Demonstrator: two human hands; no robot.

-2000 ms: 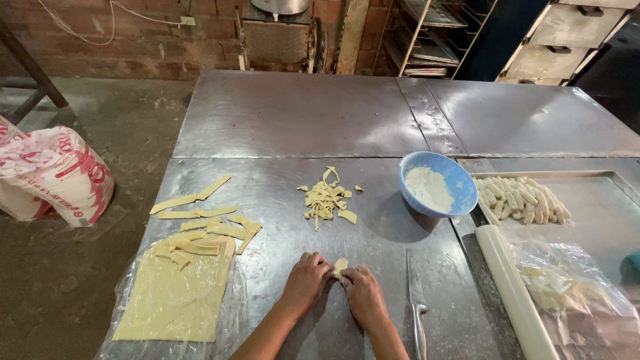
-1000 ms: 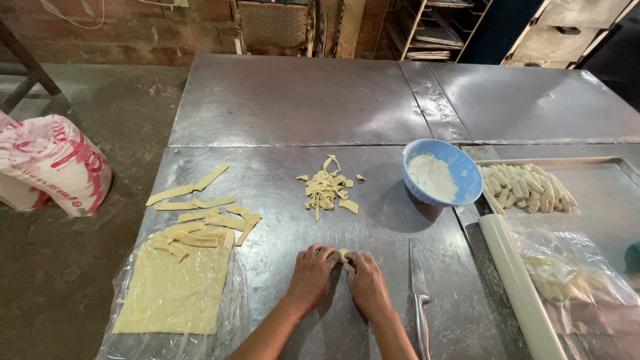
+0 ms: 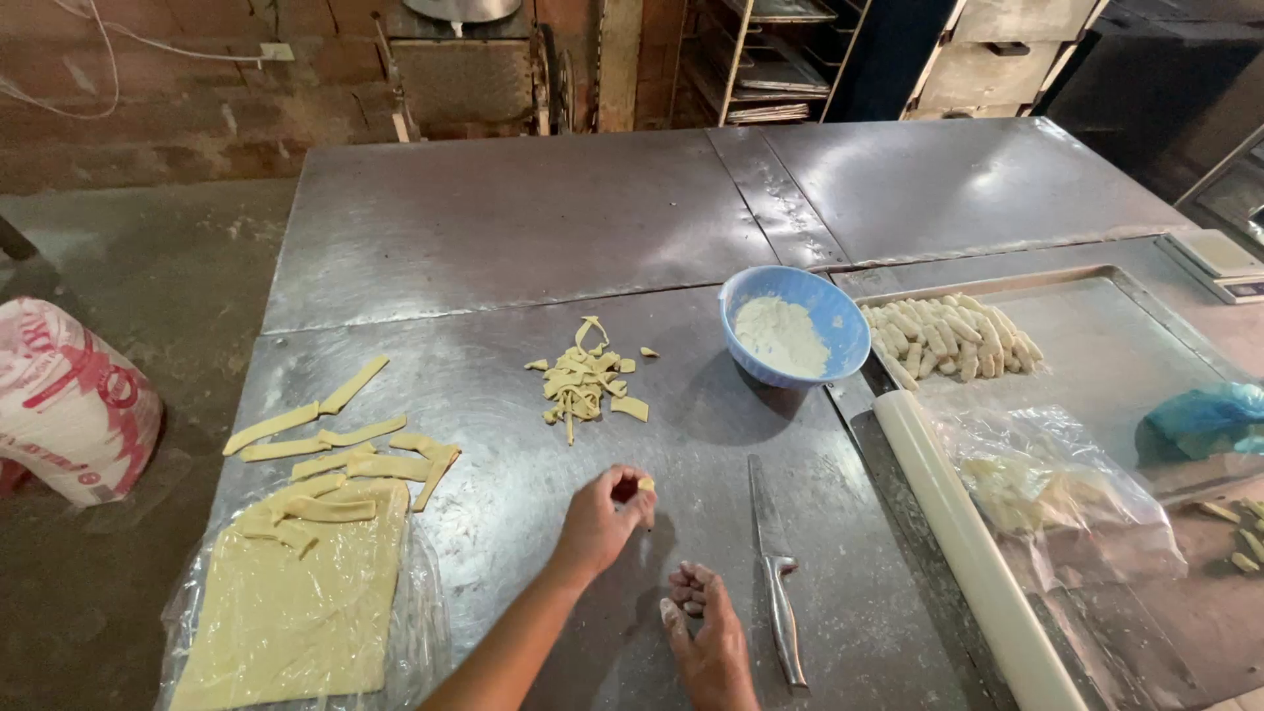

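Observation:
My left hand (image 3: 604, 513), raised over the metal table (image 3: 513, 553), pinches a small piece of dough (image 3: 646, 485) between thumb and fingers. Lower and to its right, my right hand (image 3: 706, 632) has its fingers loosely curled and apart, with flour on the fingertips and nothing in it. A knife with a metal handle (image 3: 780, 612) lies just right of that hand. Beyond my hands is a pile of dough scraps (image 3: 583, 380). Dough strips (image 3: 365, 430) lie at the left, some on a flat dough sheet (image 3: 296, 602) over clear plastic.
A blue bowl of flour (image 3: 795, 326) stands right of the scraps. Farther right, a tray (image 3: 1116, 286) holds floured dough pieces (image 3: 953, 336) near a white rolling pin or tube (image 3: 968, 553), a plastic bag of dough (image 3: 1057, 484), a blue bag (image 3: 1210, 420) and a scale (image 3: 1215, 257).
My hands were together on the table before; now they are apart. The left has lifted with a small dough piece, and the right has drawn back toward me. The view has shifted somewhat.

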